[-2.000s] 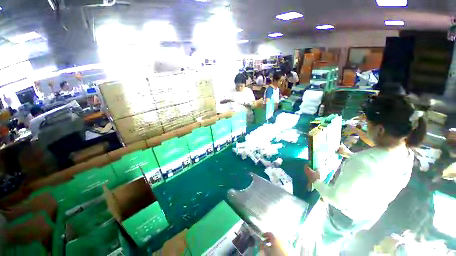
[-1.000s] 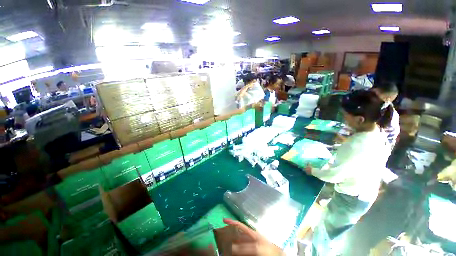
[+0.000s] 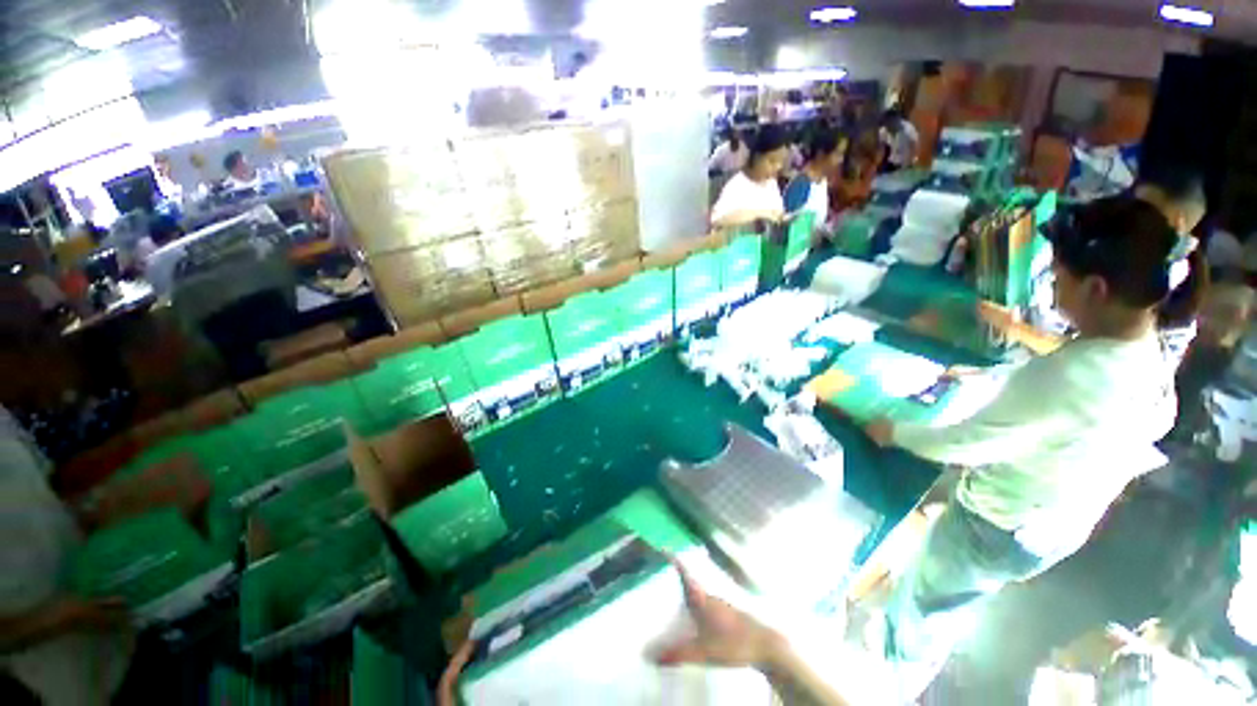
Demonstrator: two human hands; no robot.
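A printed carton lies in front of me at the bottom edge, green with a dark photo band and a glaring white face; whether it is fully flat is unclear. My left hand, mostly cut off by the bottom edge, holds its left edge. My right hand is over its right part with fingers spread; glare blurs the contact. A shiny grey-silver stack lies just beyond, to the right. An open carton with a brown inside stands to the left.
A row of green boxes lines the far table edge. More open boxes stand at left. Loose white pieces lie mid-table. A coworker handles a carton at right; another person's arm shows at far left.
The view has swung right. The carton in front now lies with its white face up, my left hand has appeared at its left edge, and my right hand is over its right part.
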